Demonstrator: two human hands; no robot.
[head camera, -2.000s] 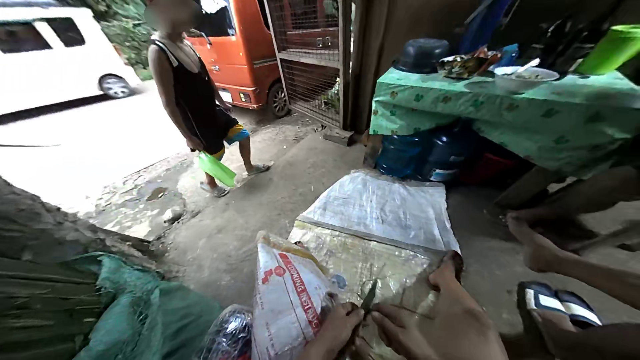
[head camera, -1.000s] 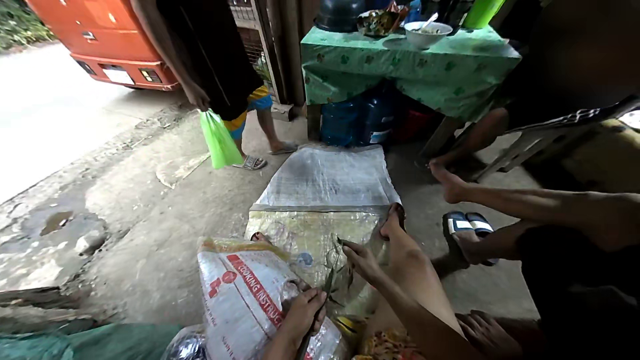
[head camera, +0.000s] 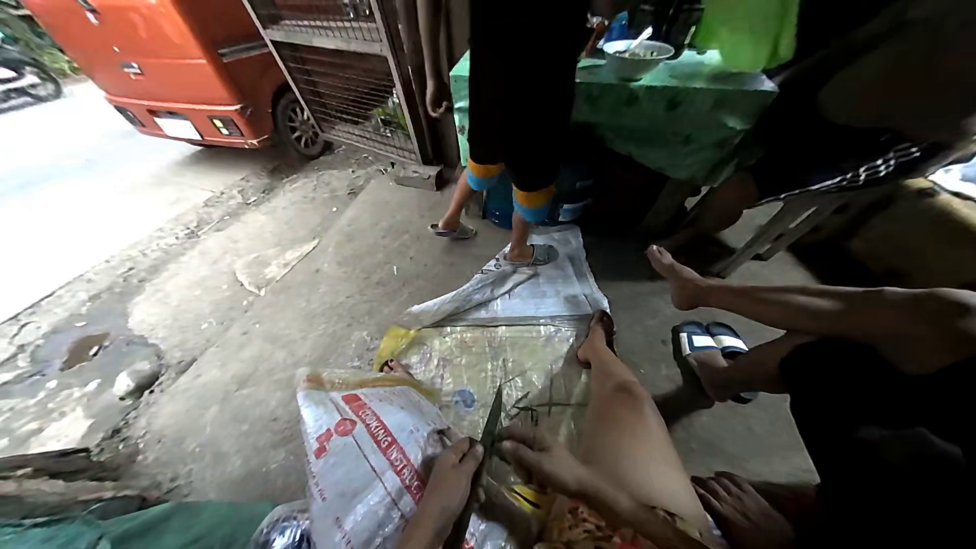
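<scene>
Low in the view, my left hand (head camera: 455, 473) is closed around a dark, pointed blade (head camera: 492, 419), which looks like a knife or a stiff leaf; I cannot tell which. My right hand (head camera: 537, 457) is just to its right, fingers bent near the blade's edge; what it pinches is unclear. Thin green strips (head camera: 543, 404) lie on the yellowish plastic sheet (head camera: 473, 358) beyond my hands. A white printed woven sack (head camera: 366, 450) lies at my left wrist, over my lap.
A person in dark clothes (head camera: 526, 91) stands with one slipper on the white sack sheet (head camera: 549, 293). A table with green cloth (head camera: 671, 114) holds a white bowl (head camera: 637, 59). Another person's bare legs (head camera: 801, 305) reach in from the right, beside slide sandals (head camera: 713, 339). An orange vehicle (head camera: 175, 69) is outside.
The standing person has moved from beside the road to the table, and one slipper is now on the white sheet, whose left side is folded. My hands have come closer together.
</scene>
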